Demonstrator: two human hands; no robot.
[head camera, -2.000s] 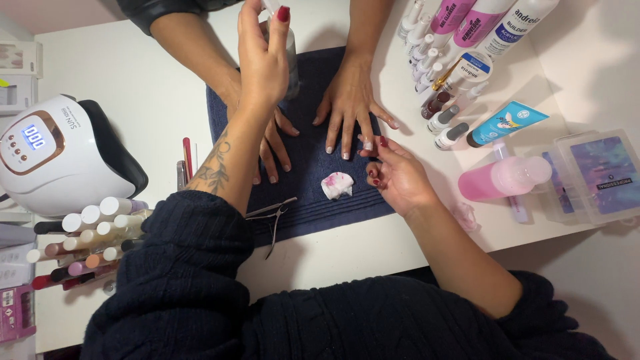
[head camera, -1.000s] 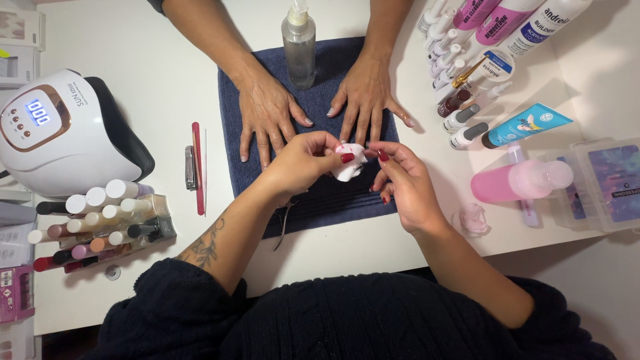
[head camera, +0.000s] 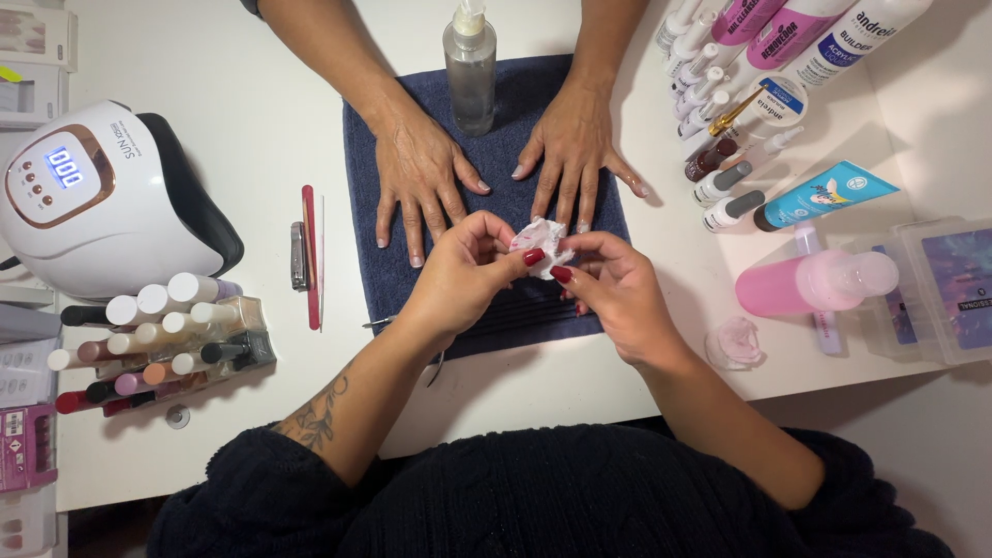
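Between the fingertips of my left hand (head camera: 473, 271) and my right hand (head camera: 616, 291) is a crumpled white cotton pad (head camera: 541, 242) with pink stains; both hands pinch it. It is above the near part of a dark blue towel (head camera: 496, 329). Another person's two hands lie palm down on the towel, one hand (head camera: 422, 167) at the left, the other (head camera: 573, 147) at the right, fingers spread. A clear pump bottle (head camera: 470, 77) stands between them. Metal nippers (head camera: 380, 322) lie at the towel's near left edge, partly hidden by my left forearm.
Left are a white nail lamp (head camera: 101, 225), a stand of polish bottles (head camera: 260, 353), a nail clipper (head camera: 298, 256) and a red file (head camera: 311, 260). Right are several polish bottles (head camera: 713, 186), a blue tube (head camera: 833, 194), a pink liquid bottle (head camera: 775, 283), a used pad (head camera: 734, 343) and plastic boxes (head camera: 891, 341).
My left hand held the pump bottle two seconds ago; the bottle now stands on the towel. The cotton pad, which lay on the towel then, is now in both my hands.
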